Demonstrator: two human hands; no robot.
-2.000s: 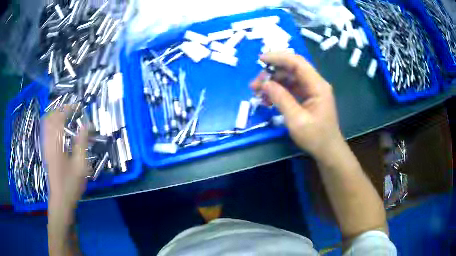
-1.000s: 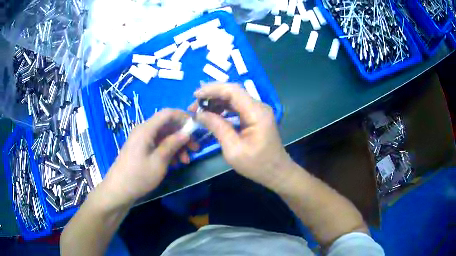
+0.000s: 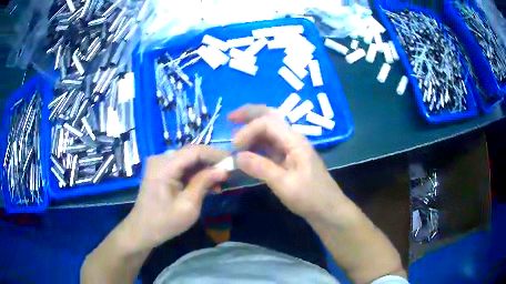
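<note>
My left hand (image 3: pixel 176 191) and my right hand (image 3: pixel 286 161) meet over the front edge of the middle blue tray (image 3: pixel 222 105). A short white piece (image 3: pixel 226 163), like a white plastic sleeve, shows between my left thumb and fingers. My right thumb and index finger pinch at its right end, where a small dark part shows; the fingers hide most of it. Piston rods (image 3: pixel 188 102) lie in the left of the middle tray. White plastic sleeves (image 3: pixel 291 77) lie at its back and right.
Metal tubes (image 3: pixel 91 141) fill the left tray. Rod-like pieces fill the far-left tray (image 3: pixel 23 150) and the right tray (image 3: pixel 433 66). Loose white sleeves (image 3: pixel 383 72) lie on the green table. Below its edge at right is a cardboard box (image 3: pixel 466 183) with bagged metal pieces.
Two seconds ago my left hand was over the metal tubes; it came in to meet my right hand one second ago. Both remain together. More white sleeves show at the tray's right. The camera view has shifted.
</note>
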